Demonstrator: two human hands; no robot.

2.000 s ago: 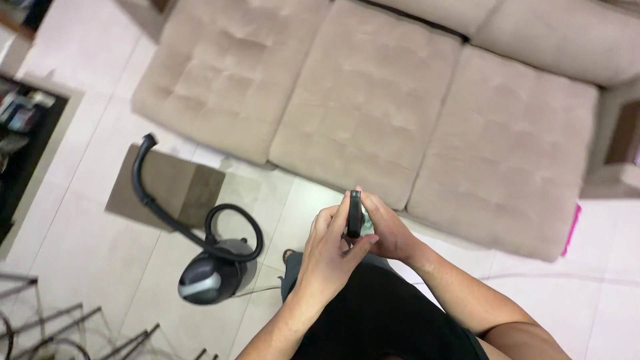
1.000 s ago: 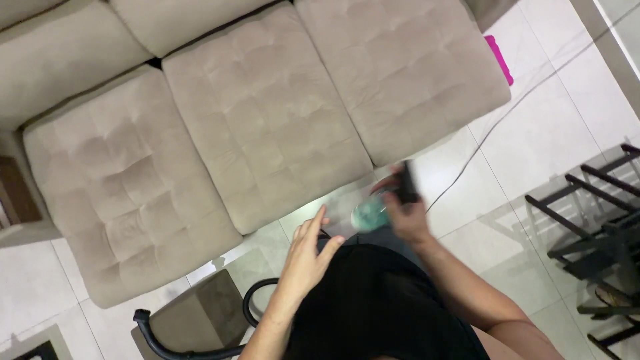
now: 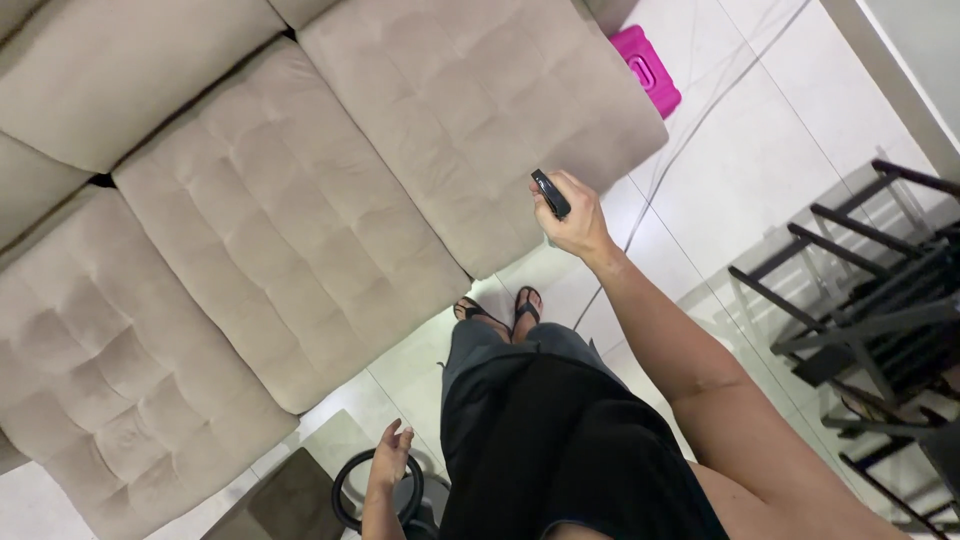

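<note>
My right hand [image 3: 574,217] is closed around a spray bottle, whose black top [image 3: 551,195] points up past my thumb; the rest of the bottle is mostly hidden under the hand. It is held over the front of the right seat cushion [image 3: 495,112] of a beige tufted sofa. My left hand [image 3: 391,454] hangs low at my left side with its fingers apart and holds nothing. Beneath it in the view is the black hose [image 3: 339,480] of a vacuum cleaner. The middle cushion [image 3: 292,225] and left cushion [image 3: 112,360] extend to the left.
A pink plastic case [image 3: 651,75] lies on the tiled floor by the sofa's right end. A thin cable [image 3: 652,191] runs across the tiles. Black metal-framed furniture [image 3: 847,255] stands at the right. A brown box-shaped piece [image 3: 289,499] sits near the vacuum hose.
My hands, together two seconds ago, are now far apart. The right hand has moved out over the right cushion with the bottle; the left has dropped to my side. The view has swung right.
</note>
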